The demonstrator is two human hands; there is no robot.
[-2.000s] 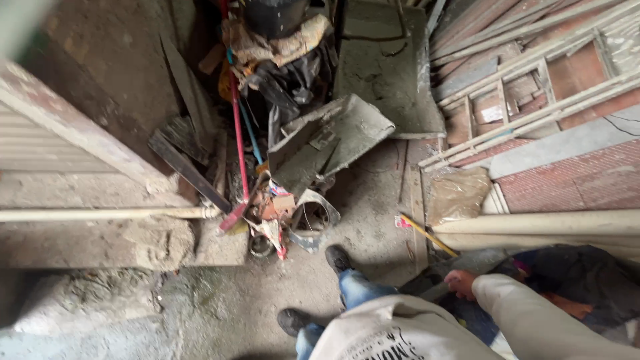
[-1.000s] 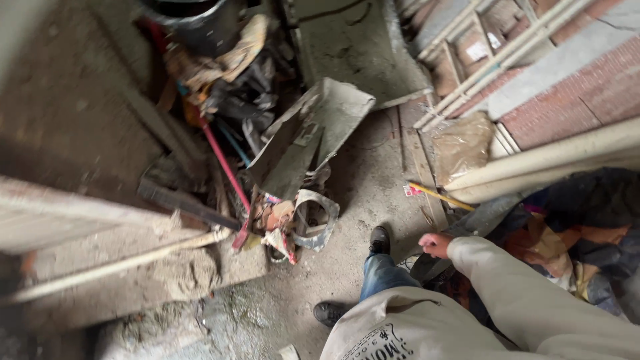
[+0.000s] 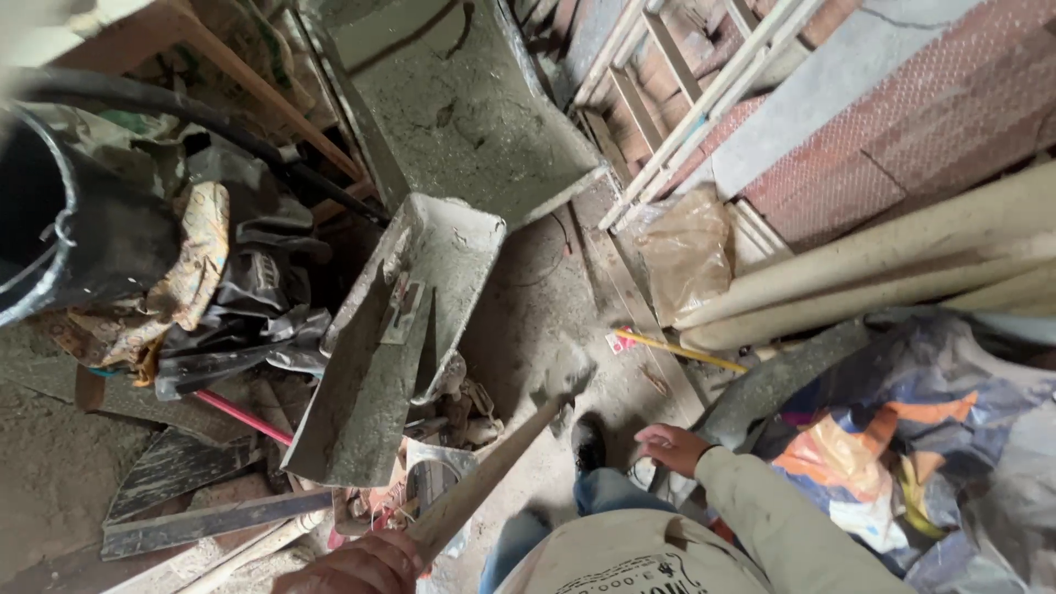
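My left hand (image 3: 355,565), at the bottom edge, is closed around a long wooden handle (image 3: 487,478). The handle runs up and right to a tool head by the floor near my shoe; its kind is blurred. My right hand (image 3: 670,448) hangs beside my right leg with fingers loosely apart, holding nothing. Ahead lie a small mortar-coated trough (image 3: 363,412) with a plastering trowel (image 3: 403,312) in it and a larger mortar-crusted trough (image 3: 462,107) behind.
A black bucket (image 3: 91,223) stands at the left by black plastic sheeting (image 3: 272,272). A ladder (image 3: 660,99) and long rolls (image 3: 874,247) lie at the right, with crumpled tarps (image 3: 866,462) below. A yellow stick (image 3: 681,351) and a dark board (image 3: 214,524) lie low down.
My left hand has come into view, gripping the wooden-handled tool, which neither earlier frame shows. The trowel now shows in the small trough. The view has moved closer to the troughs.
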